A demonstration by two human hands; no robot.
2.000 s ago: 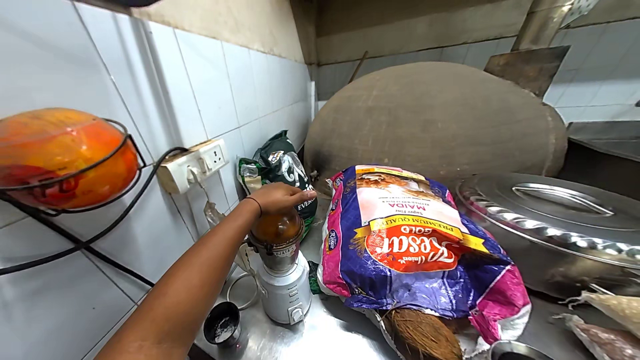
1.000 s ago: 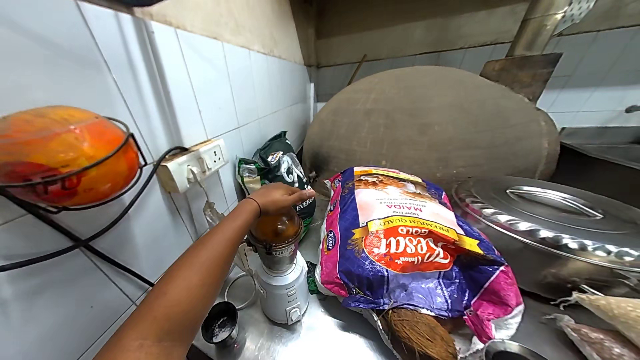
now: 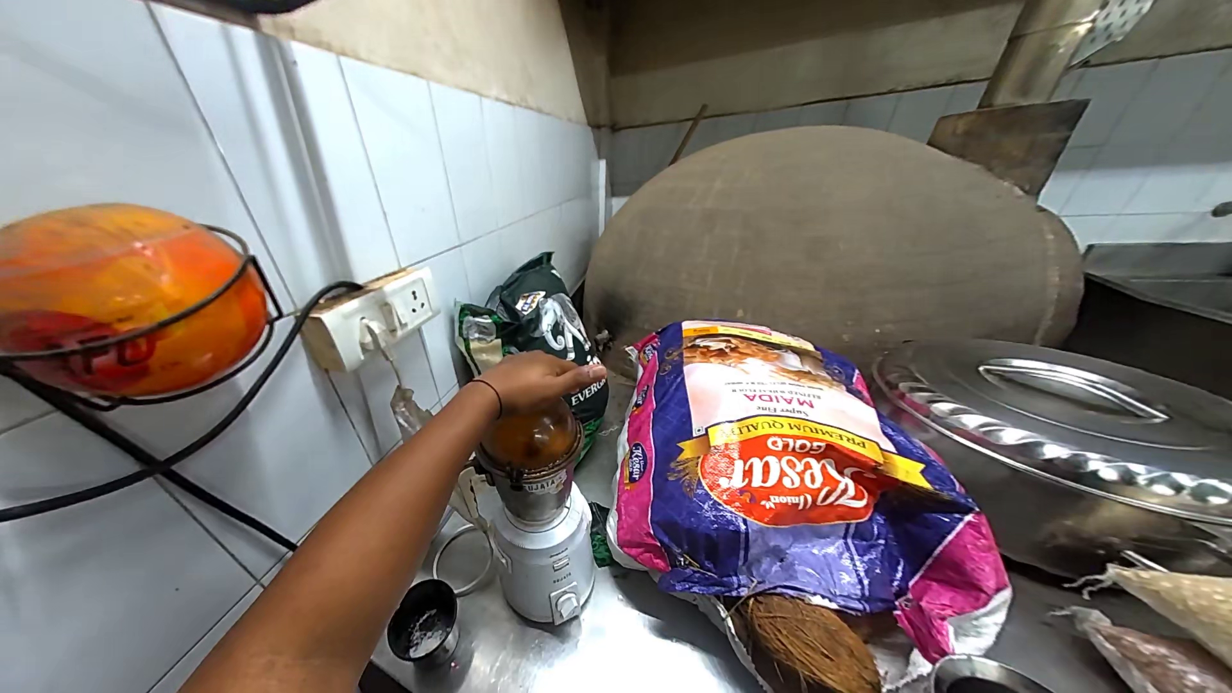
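My left hand (image 3: 544, 380) lies palm down over the domed brown lid (image 3: 534, 438) of a mixer grinder's small metal jar (image 3: 539, 496); its thumb points right and its other fingers are partly hidden. The jar stands upright on a white motor base (image 3: 547, 568) with a knob at the front. A dark metal cup (image 3: 423, 621) with white residue inside stands to the left of the base. My right hand is out of view.
A flour sack (image 3: 789, 462) stands right of the grinder, with a coconut (image 3: 808, 645) before it. Behind are a green bag (image 3: 539, 318) and a large round board (image 3: 828, 231). A lidded steel pot (image 3: 1049, 452) stands right. Cables run from the wall socket (image 3: 371, 318).
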